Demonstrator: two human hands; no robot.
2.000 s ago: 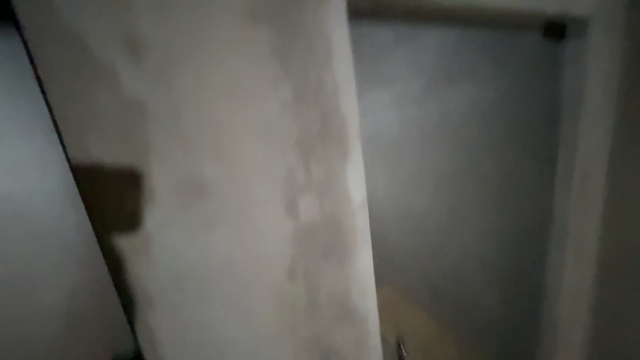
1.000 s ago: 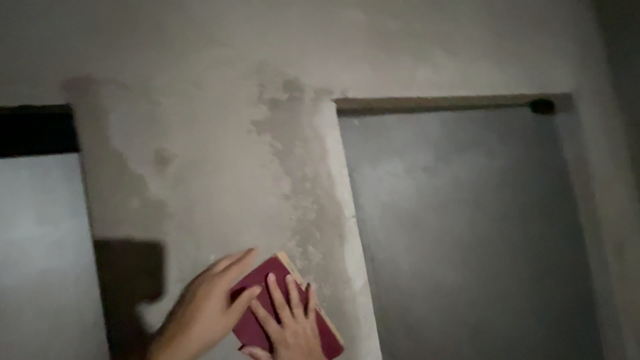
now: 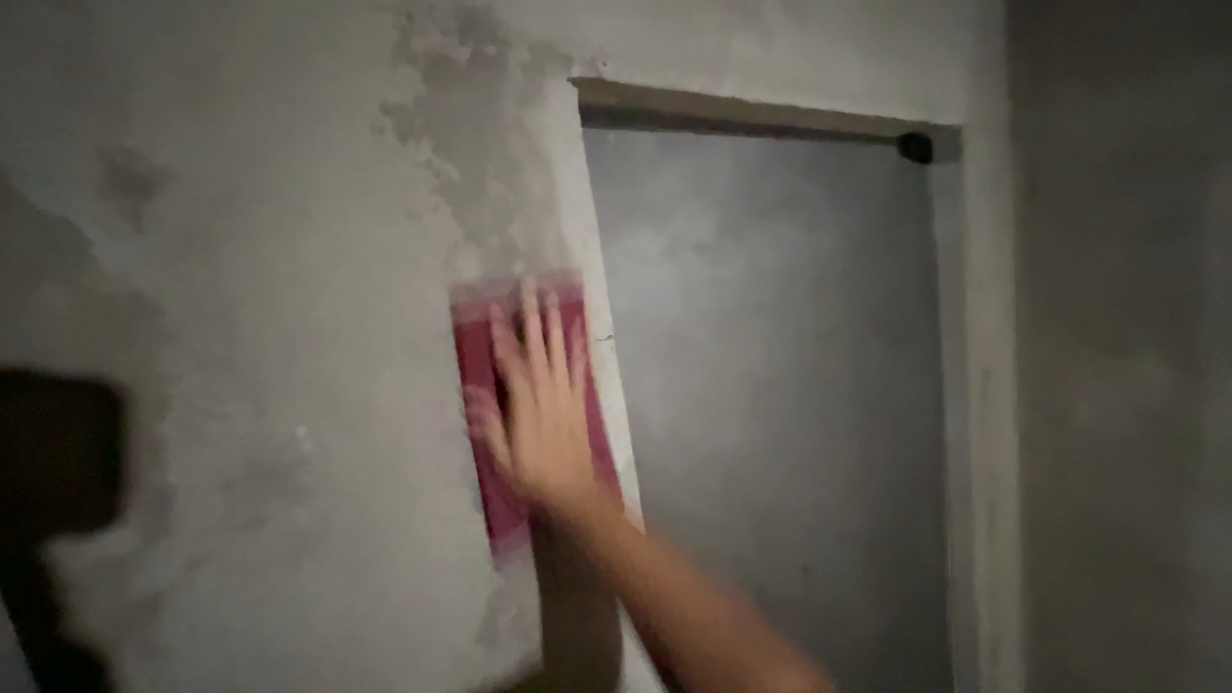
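Observation:
My right hand (image 3: 544,414) lies flat, fingers spread, on a dark red sheet that looks like sandpaper (image 3: 481,481), holding it against the plastered wall (image 3: 318,289). The sheet is upright and blurred, its right side close to the pale corner edge of a doorway (image 3: 602,337). My right forearm comes up from the lower right and hides part of that edge. Above the sheet is a darker, patchy stretch of plaster (image 3: 481,144). My left hand is out of view.
Right of the sheet is a door-shaped opening with a grey surface (image 3: 770,366) behind it. A small black object (image 3: 914,147) sits at its upper right corner, under the lintel (image 3: 731,108). A dark shadow (image 3: 58,452) falls at the left.
One second ago both hands were on the sheet, lower in view and tilted; now only my right hand is on it, and it is flat on the wall. My left hand has left the view.

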